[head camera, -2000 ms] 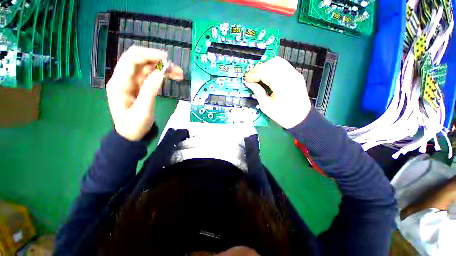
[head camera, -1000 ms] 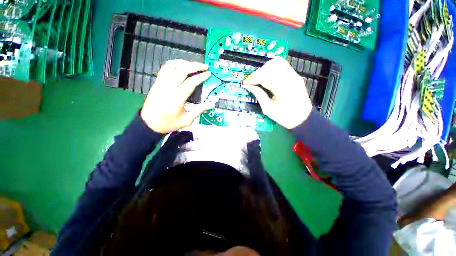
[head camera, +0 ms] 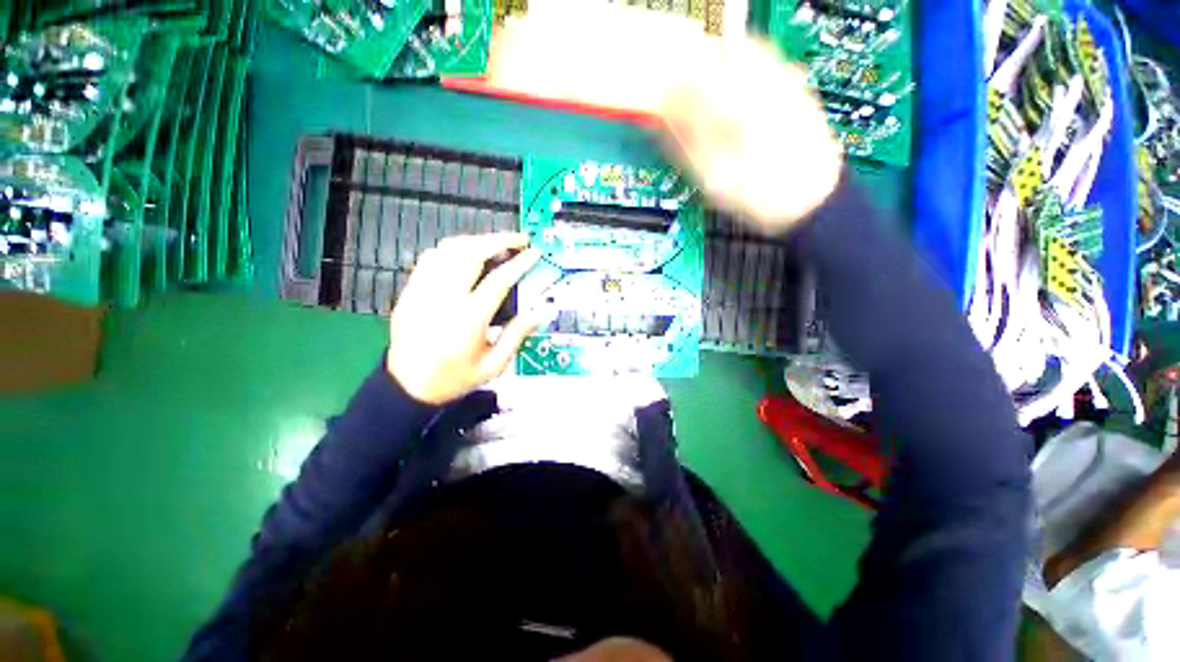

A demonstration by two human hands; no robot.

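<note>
The circuit board lies on the black rack, with two round outlines and dark rectangular slots. My left hand is at the board's left edge, thumb and fingers apart; nothing shows between them. My right hand is blurred and overexposed, reaching over the component tray at the top. The tray has a red-orange edge and rows of small yellow parts. My right fingertips are lost in glare, so I cannot tell if they hold anything.
Leaning boards stand at left, stacked boards right of the tray. A blue bin holds wired boards with white wires. A red-handled object lies under my right forearm. Another person's arm shows at lower right.
My right hand has moved from the board up to the component tray. My left hand stays beside the board. The view has shifted, showing more of the tray and boards at the top.
</note>
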